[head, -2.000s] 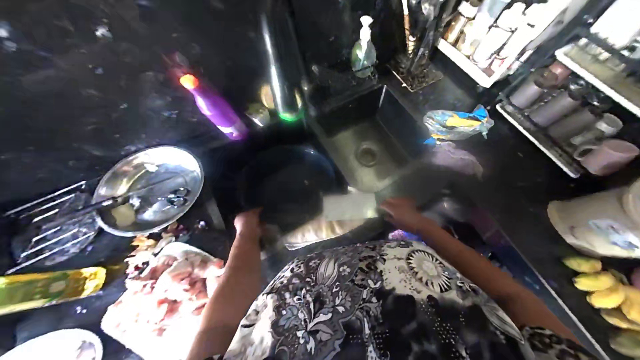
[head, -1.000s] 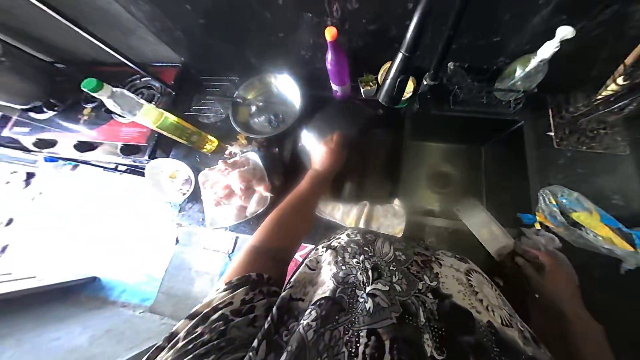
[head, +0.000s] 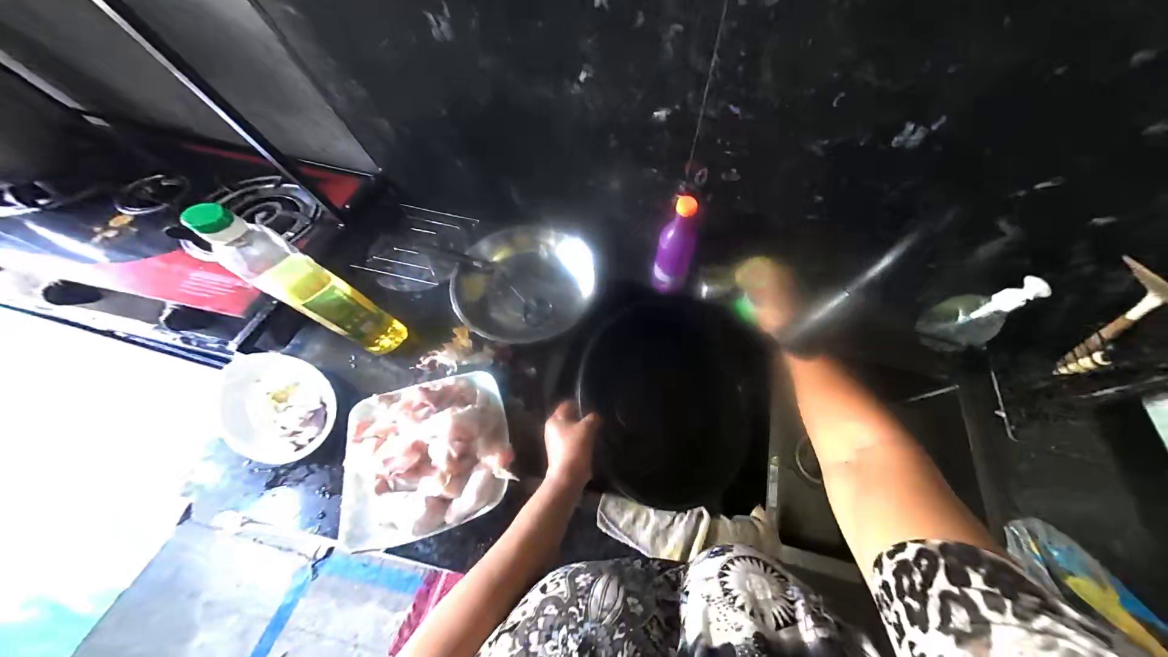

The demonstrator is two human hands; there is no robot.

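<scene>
My left hand (head: 570, 443) is closed on the left rim of a large dark pan (head: 671, 411), which stands tilted or flat beside the sink; I cannot tell which. My right hand (head: 766, 287) is stretched out beyond the pan's far right side, blurred, over a yellow and green thing (head: 746, 297), perhaps a scrubbing sponge; whether the fingers hold it is unclear. A purple bottle with an orange cap (head: 675, 246) stands behind the pan. A pale cloth (head: 675, 529) lies along the near counter edge.
Raw meat pieces (head: 429, 456) fill a white tray at left. Around it are a white bowl (head: 237, 411), a metal pan (head: 525, 283), an oil bottle (head: 310, 287) and a gas stove (head: 201, 274). The dark sink (head: 885, 456) and a plastic bag (head: 1081, 575) are at right.
My right hand has moved from the right side by the sink, where it was near a pale flat thing, to behind the pan. The view has turned left since the oldest frame.
</scene>
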